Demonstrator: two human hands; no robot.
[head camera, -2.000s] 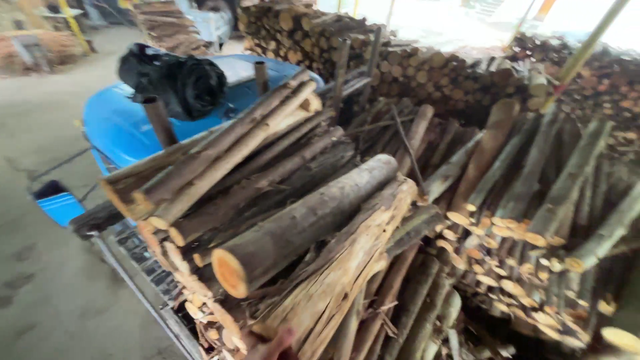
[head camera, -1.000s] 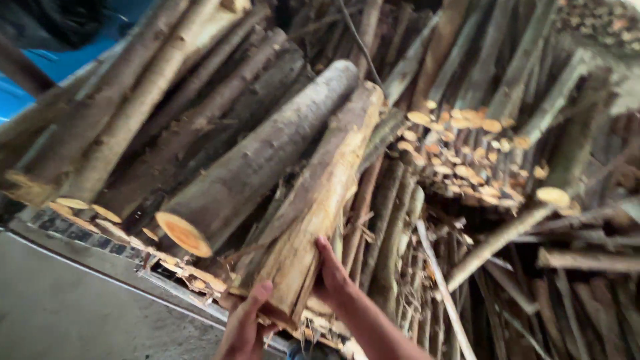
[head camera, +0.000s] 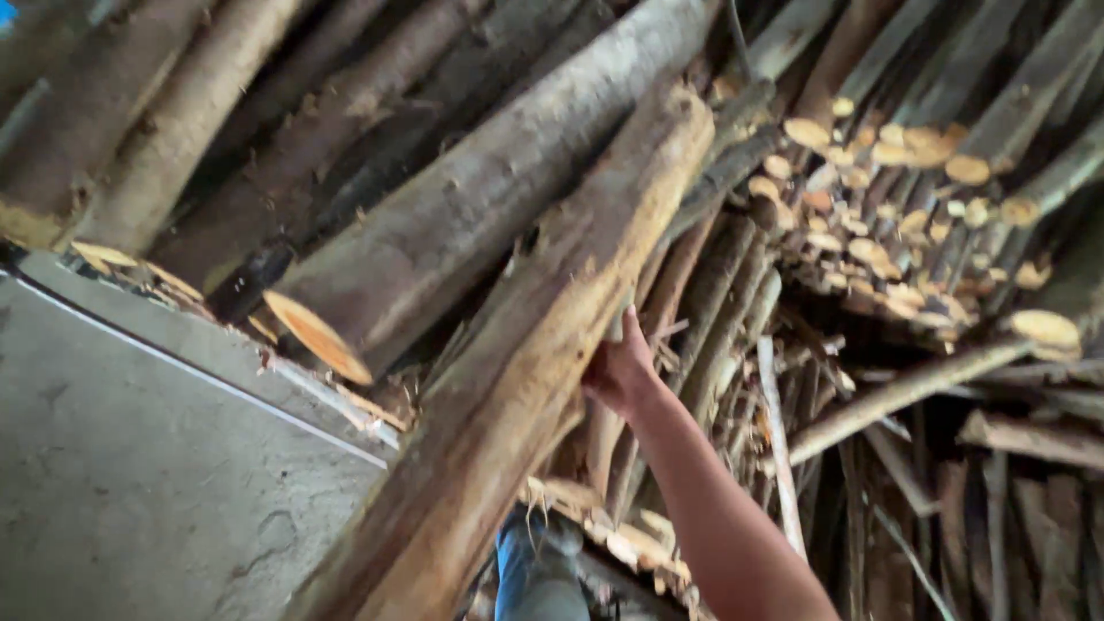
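A long split log (head camera: 552, 328) with pale, partly bare wood slants from the upper middle to the bottom edge. My right hand (head camera: 625, 366) grips its right side near mid-length, the thumb up and the other fingers hidden beneath it. My left hand is not in view. Just left of the split log lies a thick round log (head camera: 492, 181) with grey bark and an orange cut end, resting on the pile. Thinner logs lie beneath and beside my right forearm.
More logs (head camera: 172, 138) fill the upper left. Stacked poles with cut ends (head camera: 914, 155) stand at the upper right, and loose poles (head camera: 906, 397) lie below them. A concrete floor (head camera: 172, 483) with a thin metal edge is at the lower left. My trouser leg (head camera: 539, 569) shows at the bottom.
The split log has come toward me and now reaches the bottom edge. My left hand, on its near end one second ago, has left the view. My right hand is still on the log.
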